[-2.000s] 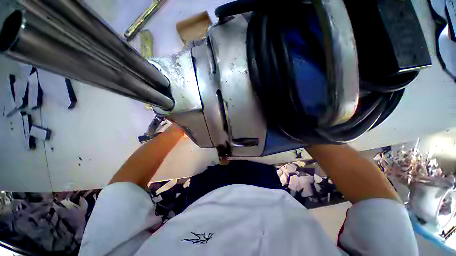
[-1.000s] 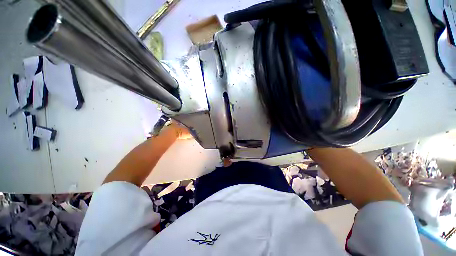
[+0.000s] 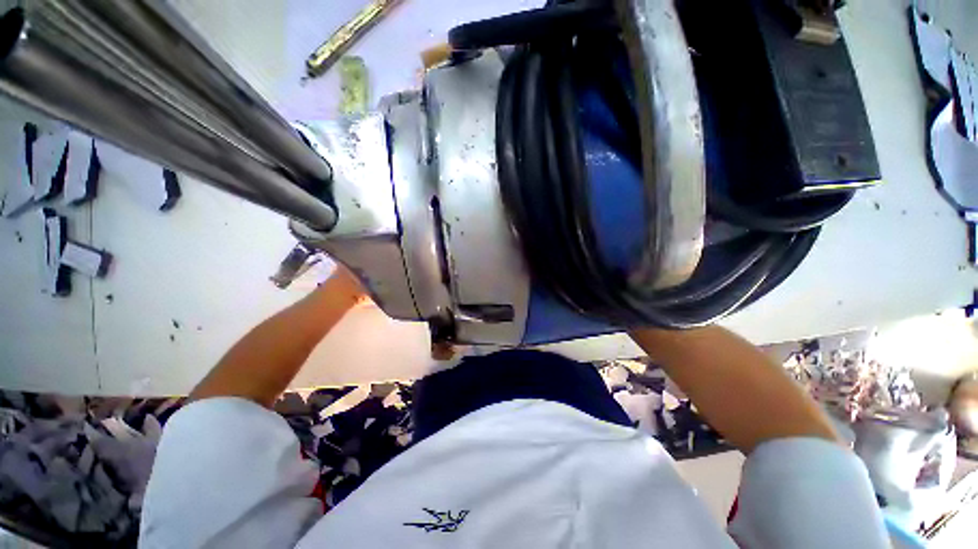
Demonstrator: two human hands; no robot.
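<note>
The cutting machine (image 3: 461, 182) fills the middle of the view, with a silver and blue motor body, black power cable (image 3: 558, 182) coiled round it and a pale curved metal bar (image 3: 670, 150) over the coil. Long metal tubes (image 3: 182, 129) run from it to the upper left. My left hand (image 3: 352, 287) is mostly hidden under the machine's left side; only the wrist area shows. My right forearm goes under the blue motor body, which hides the right hand. A sliver of pale lilac paper (image 3: 311, 21) shows behind the machine.
Small cut pieces (image 3: 80, 172) lie at the left of the white table (image 3: 161, 311). A yellowish bar (image 3: 349, 32) and a greenish one (image 3: 353, 86) lie behind the machine. Larger cut pieces (image 3: 949, 139) are at the far right. Offcuts (image 3: 75, 461) are heaped below the table edge.
The machine has shifted left in the view and now covers most of the small tan box. Both forearms have shifted slightly left with it. The tubes' near end reaches the left edge.
</note>
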